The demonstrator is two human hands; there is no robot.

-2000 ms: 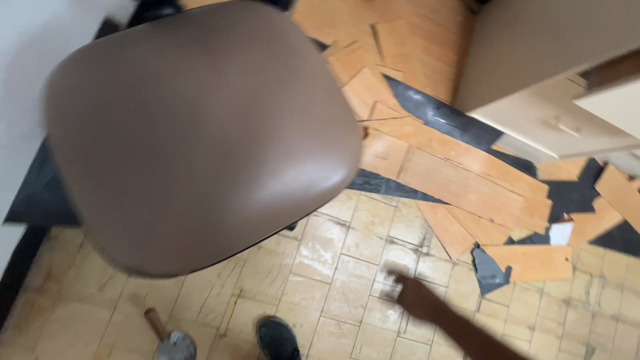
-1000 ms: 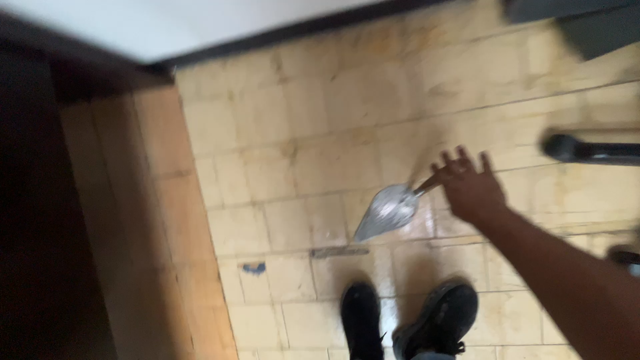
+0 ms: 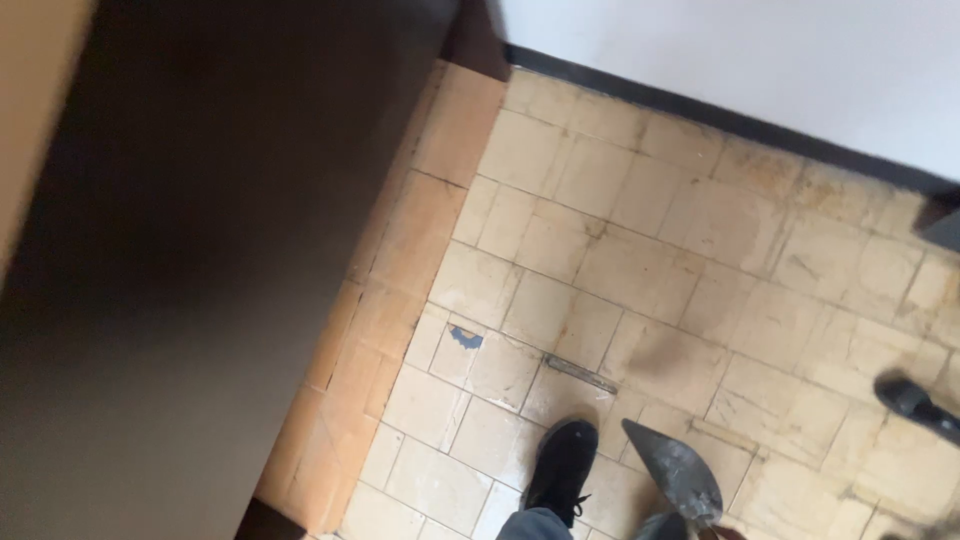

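At the bottom edge, right of centre, a small part of my right hand (image 3: 726, 532) shows, closed on the handle of a pointed metal trowel (image 3: 681, 466). The trowel's grey blade is smeared and points up and left, over the tiled floor and close to my shoes. Most of the hand lies below the frame. My left hand is out of view.
A dark door (image 3: 225, 225) fills the left side, beside orange-brown floor tiles (image 3: 420, 225). Worn cream tiles (image 3: 652, 262) spread to a dark baseboard (image 3: 720, 116) under a white wall. My black shoe (image 3: 564, 457) is at the bottom; a black chair leg (image 3: 915, 401) stands at right.
The trowel lay on the floor two seconds ago; my right hand reached its handle and now has it at the bottom of the view. The view has swung left, away from the chair seat.
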